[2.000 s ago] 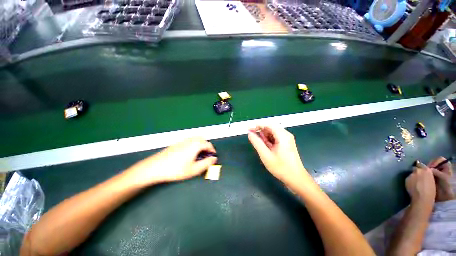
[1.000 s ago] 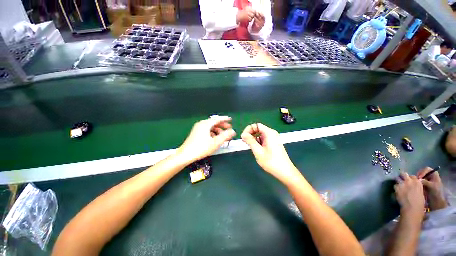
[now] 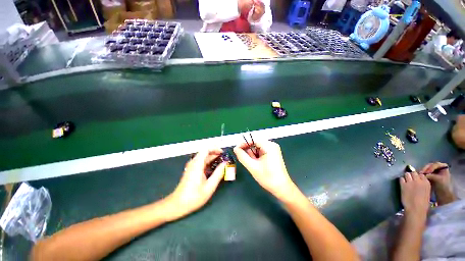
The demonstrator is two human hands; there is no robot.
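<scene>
My left hand (image 3: 200, 176) holds a black device unit (image 3: 219, 162) just above the dark green worktop, near the white strip. A pale battery with a yellow edge (image 3: 230, 172) hangs from the unit on its right side. My right hand (image 3: 262, 162) is just right of the unit and holds dark tweezers (image 3: 249, 138), their two prongs apart and pointing up and away from me. The tweezers do not touch the unit. A short pale slender piece (image 3: 223, 129) stands out near the white strip.
The green belt (image 3: 153, 122) carries several spaced units, one (image 3: 279, 110) ahead. A clear plastic bag (image 3: 26, 211) lies at left. At right are a dark parts pile (image 3: 384, 153), a tan pile (image 3: 395, 142), a unit (image 3: 411, 135) and a neighbour's hands (image 3: 415, 186). Blister trays (image 3: 145, 42) stand across the belt.
My left hand reached over the belt, then came back and took hold of a unit from the worktop. The tweezers' prongs now show in my right hand. The belt unit ahead has moved left.
</scene>
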